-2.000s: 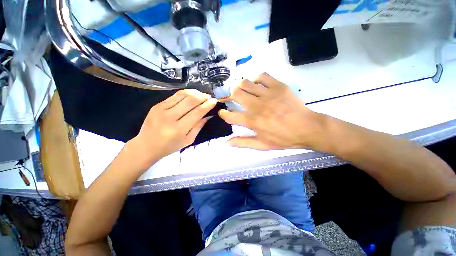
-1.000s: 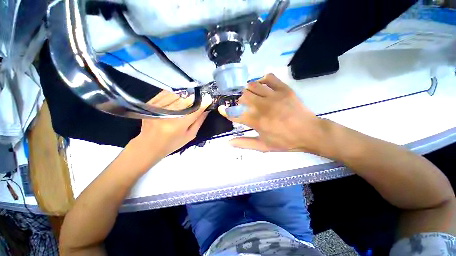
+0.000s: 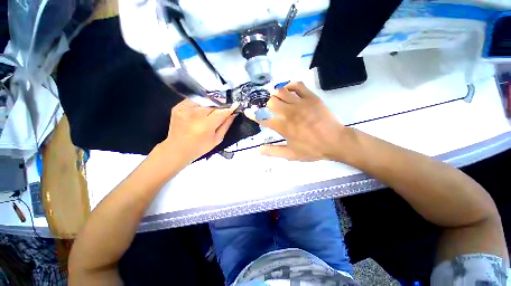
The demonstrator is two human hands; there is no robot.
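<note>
A black fabric panel [image 3: 112,95] lies on the machine table, from the far left to the needle area. My left hand [image 3: 196,127] rests over it, with thumb and fingertips pinching its edge just left of the presser foot [image 3: 258,99]. My right hand [image 3: 302,123] is at the right of the foot, fingers bent, fingertips close to the needle area. Whether it grips cloth is hidden. The black cloth's near corner [image 3: 246,128] shows between my hands. The needle bar parts [image 3: 258,67] stand above the foot.
The sewing machine head [image 3: 218,17] with its blue stripe crosses the top. A shiny curved guard [image 3: 180,78] arches left of the needle. A black strip [image 3: 353,28] hangs over the head, beside a smartphone [image 3: 342,74]. A worn brown board [image 3: 64,184] is at left. Measuring tape [image 3: 291,202] runs along the table edge.
The view has shifted, so the machine parts sit differently in the picture. More black panel shows at upper left. Its near end between my hands looks shorter. Both hands stay beside the foot.
</note>
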